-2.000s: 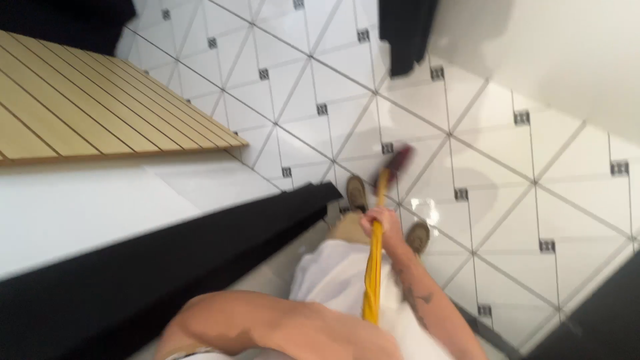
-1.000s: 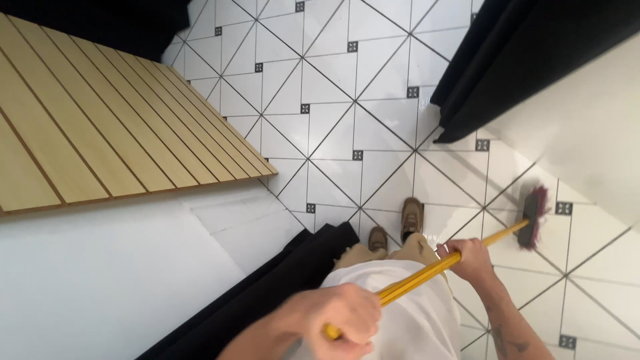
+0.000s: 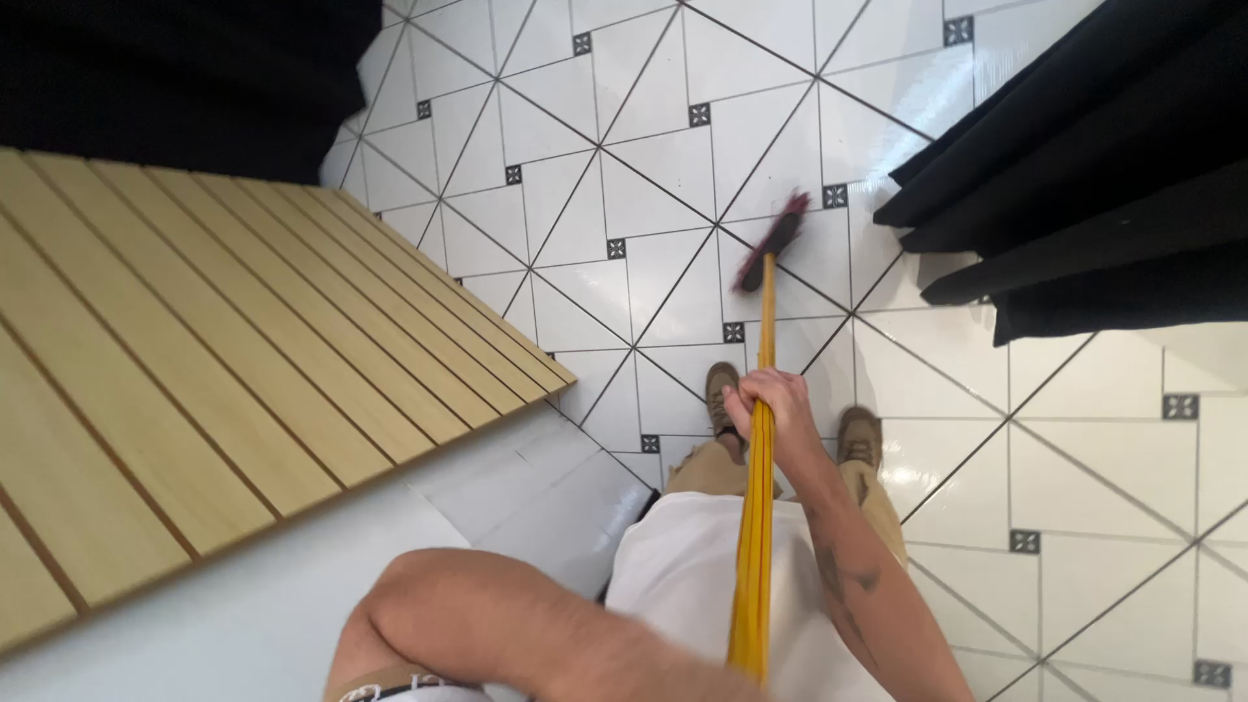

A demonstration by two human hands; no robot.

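A broom with a yellow handle runs from the bottom of the view, in front of my body, out to the floor ahead. Its dark head with reddish bristles rests on the white tiles, slightly blurred. My right hand is closed around the handle at its middle, above my shoes. My left forearm crosses low over my white shirt toward the upper end of the handle; the left hand itself lies below the frame's edge.
A slatted light-wood panel juts in at left over a white surface. Black cloth hangs at upper left and right. Tiled floor with small dark inlays lies between them.
The broom head has moved from the right, near the white wall, to the floor ahead of my feet. My left hand, visible on the handle's end one second ago, has left the view.
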